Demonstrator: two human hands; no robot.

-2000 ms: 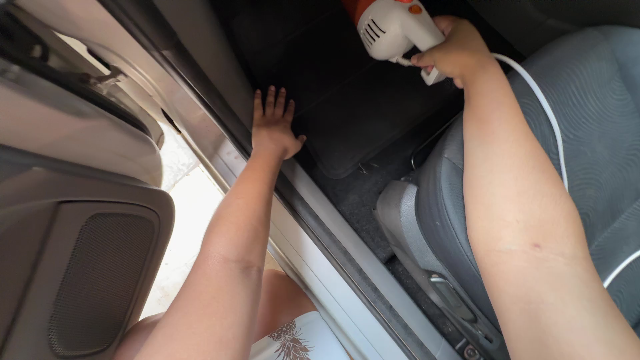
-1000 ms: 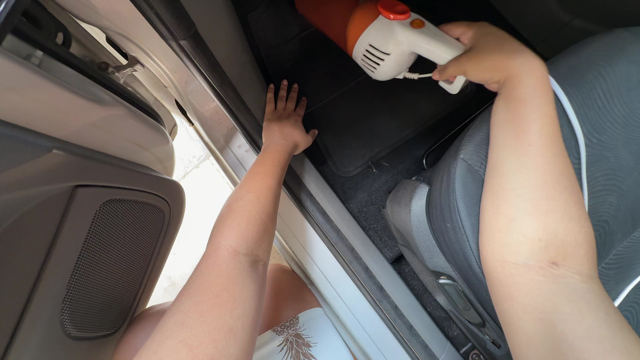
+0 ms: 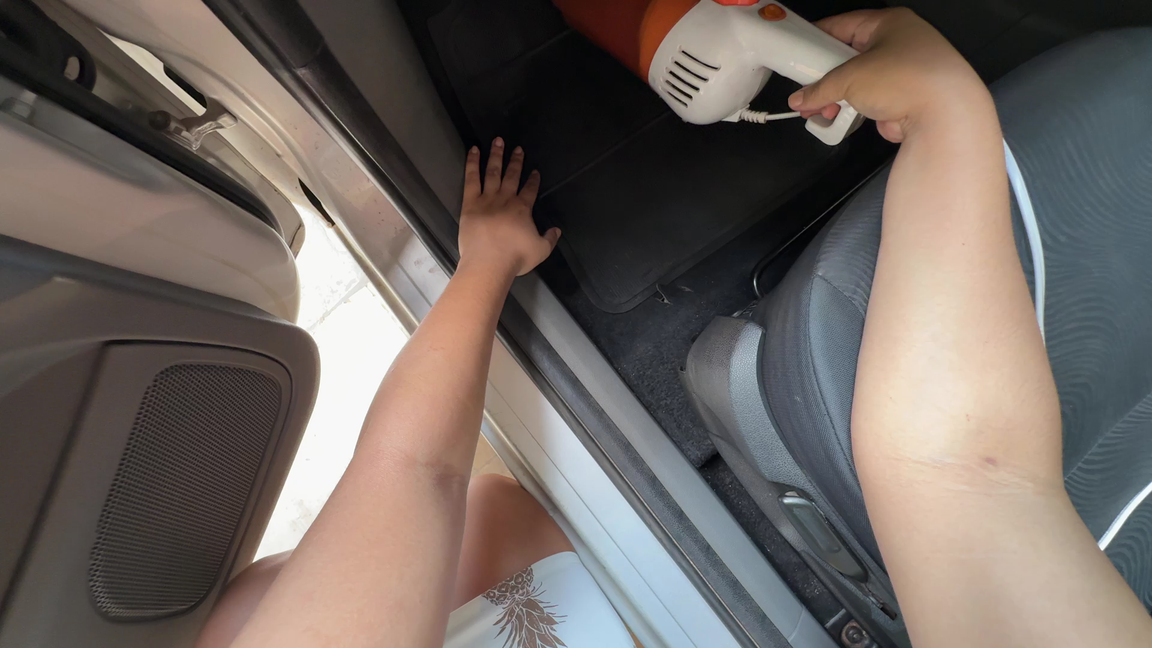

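Observation:
My right hand [image 3: 886, 76] grips the white handle of a handheld vacuum cleaner [image 3: 715, 67] at the top of the view. Its front part is orange and runs out of the frame, so the nozzle is hidden. A white power cord [image 3: 1028, 234] leaves the handle and passes behind my right arm over the seat. My left hand [image 3: 506, 216] is spread flat, palm down, at the inner edge of the door sill, beside the black floor mat [image 3: 666, 207]. It holds nothing.
A grey fabric car seat [image 3: 1098, 198] with a side lever [image 3: 821, 533] fills the right. The metal door sill [image 3: 621, 486] crosses diagonally below my left hand. On the left stands the opened car door with its speaker grille [image 3: 184, 490]. Dark carpet [image 3: 648, 360] lies between mat and seat.
The vacuum cleaner, held in my right hand throughout, shows more of its orange front part than two seconds ago. My left hand stays spread at the sill. The view has shifted slightly.

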